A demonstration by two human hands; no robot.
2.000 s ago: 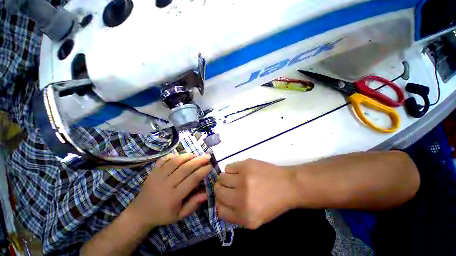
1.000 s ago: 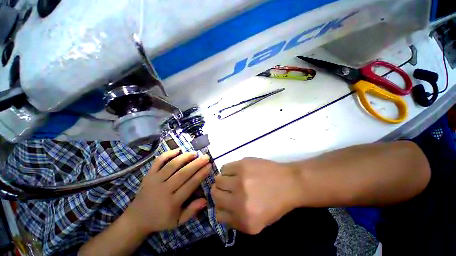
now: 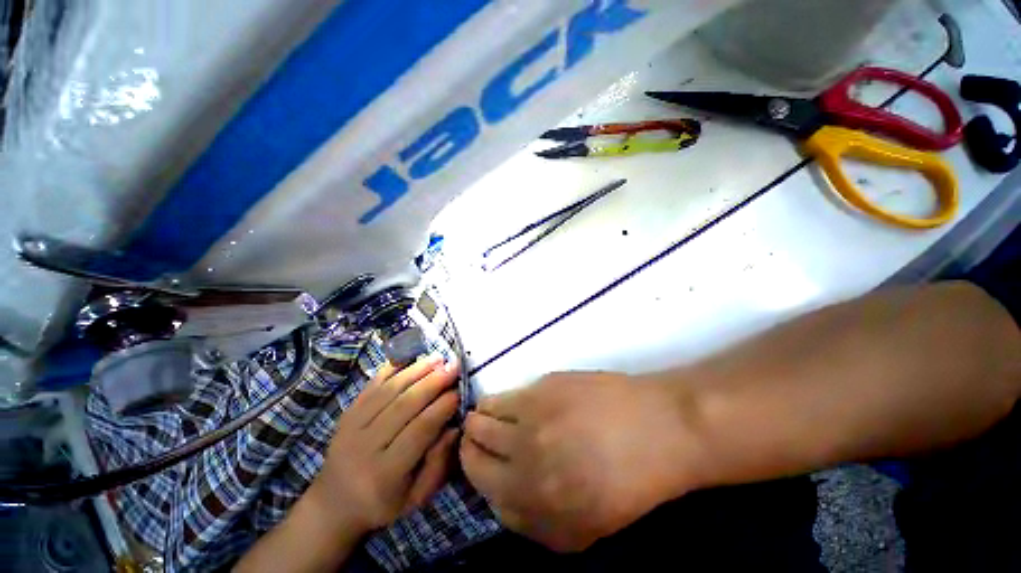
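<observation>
Plaid fabric [image 3: 241, 459] in dark, white, blue and brown checks lies bunched at the lower left and runs up to the needle area. My left hand [image 3: 392, 442] lies on the fabric, fingertips close to the folded plaid strip [image 3: 437, 319] beside the presser foot area. My right hand [image 3: 571, 448] is curled with its fingertips pinching the edge of the strip, close beside my left hand. The needle itself cannot be made out.
The white sewing machine head [image 3: 291, 146] with "JACK" lettering fills the upper left. On the white bed lie tweezers [image 3: 554, 224], yellow-green and red snips [image 3: 627, 139], scissors [image 3: 797, 112] with red and yellow handles, and a black clip [image 3: 990, 123] at the right edge.
The camera view has moved closer and tilted, so the machine head looks larger. Both hands remain together at the strip, and my left hand's fingers are drawn closer together.
</observation>
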